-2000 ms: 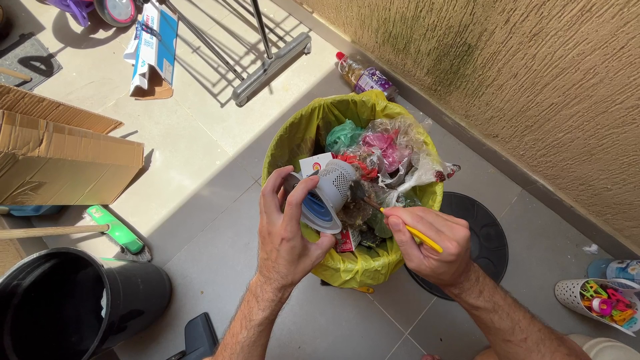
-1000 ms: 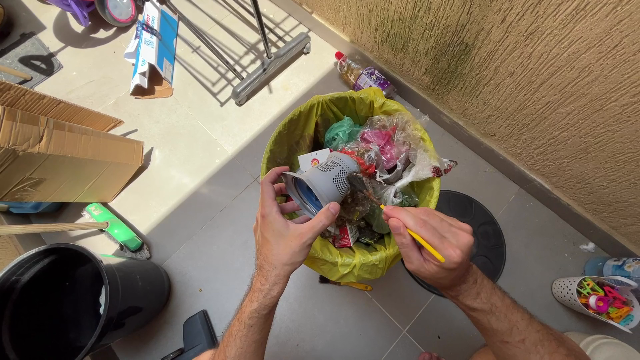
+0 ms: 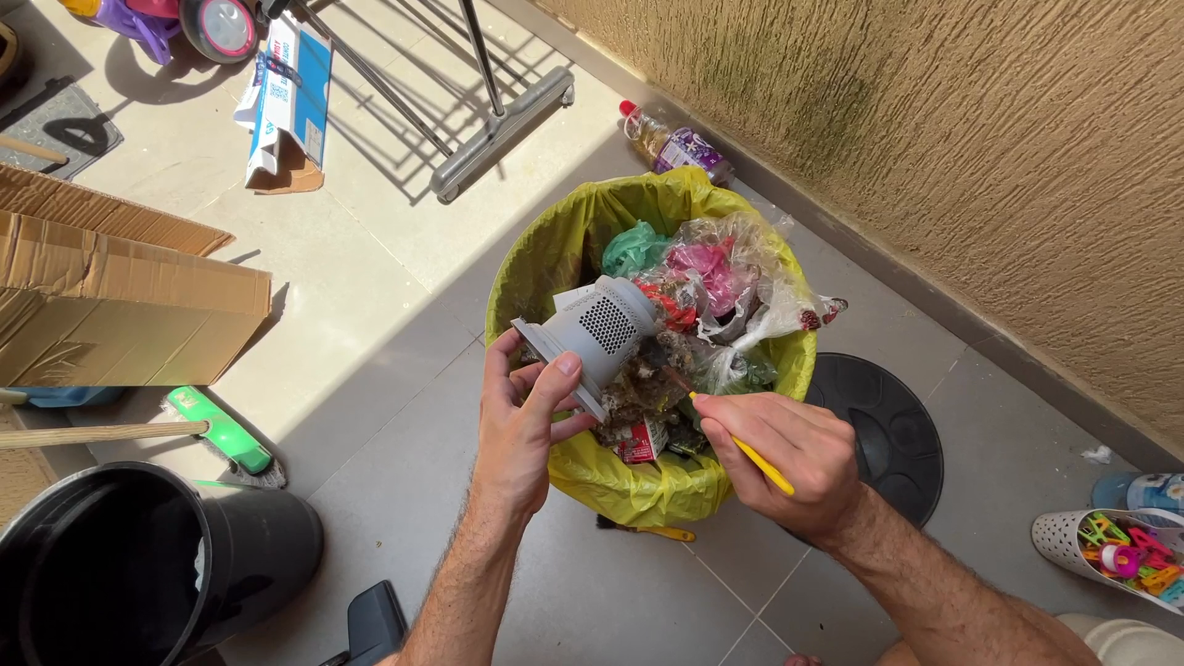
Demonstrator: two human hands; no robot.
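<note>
My left hand (image 3: 532, 412) grips the flanged end of a grey perforated plastic filter cup (image 3: 601, 324), tilted over a waste bin lined with a yellow bag (image 3: 638, 495). In my right hand (image 3: 786, 453) is a thin brush or similar tool with a yellow handle (image 3: 763, 464); its dark tip lies just right of the cup, over brownish fluffy debris (image 3: 647, 384). Inside the bin are a green plastic bag (image 3: 635, 248), pink and clear plastic wrap (image 3: 708, 268) and a red-and-white packet (image 3: 640, 440).
A black round lid (image 3: 883, 444) lies right of the bin, a plastic bottle (image 3: 680, 148) behind it by the wall. On the left are a black bucket (image 3: 268, 532), green broom (image 3: 217, 430) and cardboard box (image 3: 129, 305). A basket of clothespins (image 3: 1059, 546) stands far right.
The cup in my left hand has turned, so its perforated end now points up and to the right and its flange faces lower left. My right hand keeps hold of the yellow-handled tool.
</note>
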